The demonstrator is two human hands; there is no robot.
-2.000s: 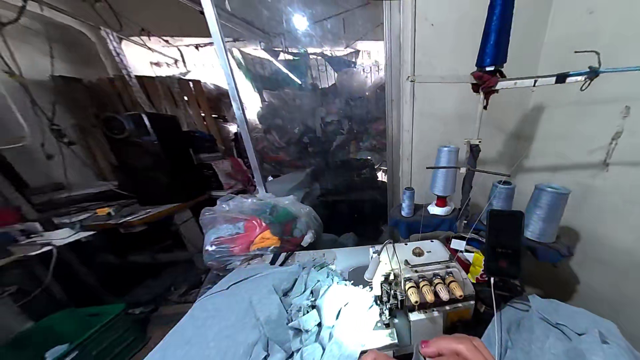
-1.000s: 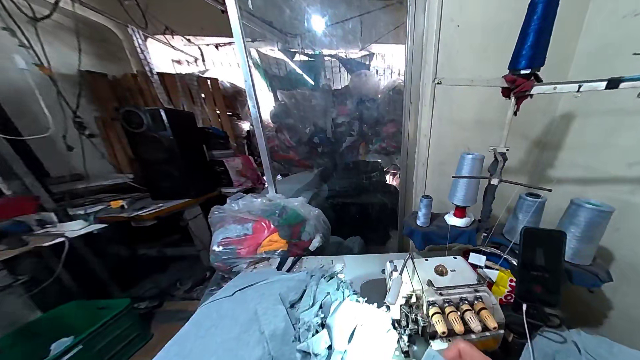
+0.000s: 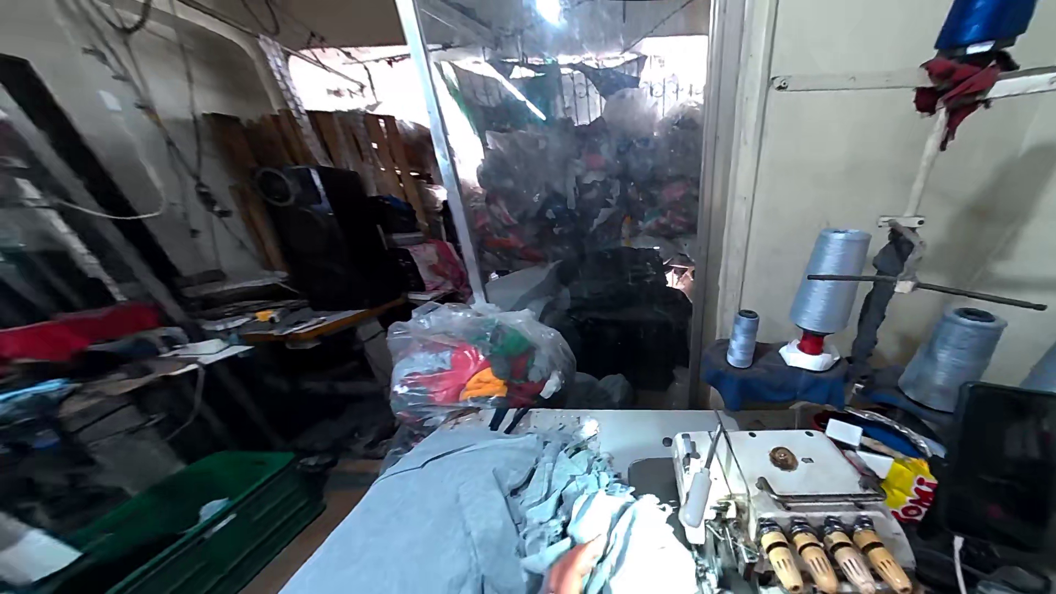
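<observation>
At the bottom edge, my left hand (image 3: 575, 565) shows only in part, among crumpled light blue-grey fabric pieces (image 3: 569, 487); its fingers touch the cloth, but their grip is hidden. My right hand is out of view. A larger sheet of blue-grey fabric (image 3: 429, 503) spreads over the table to the left. Right of the hand stands a white overlock sewing machine (image 3: 813, 462), with several wooden-coloured tension dials (image 3: 833, 554) on its front. Bright light falls on the cloth beside the needle area.
A clear plastic bag of coloured cloth (image 3: 483, 363) sits behind the table. Grey-blue thread cones (image 3: 832, 280) stand at the right, near a dark phone (image 3: 1002, 466) with a white cable. A green plastic crate (image 3: 206, 520) lies low at the left, and a black speaker (image 3: 318, 231) stands behind.
The hand that showed in front of the machine a second ago is out of that place; a hand now shows farther left, in the cloth. The view has swung left.
</observation>
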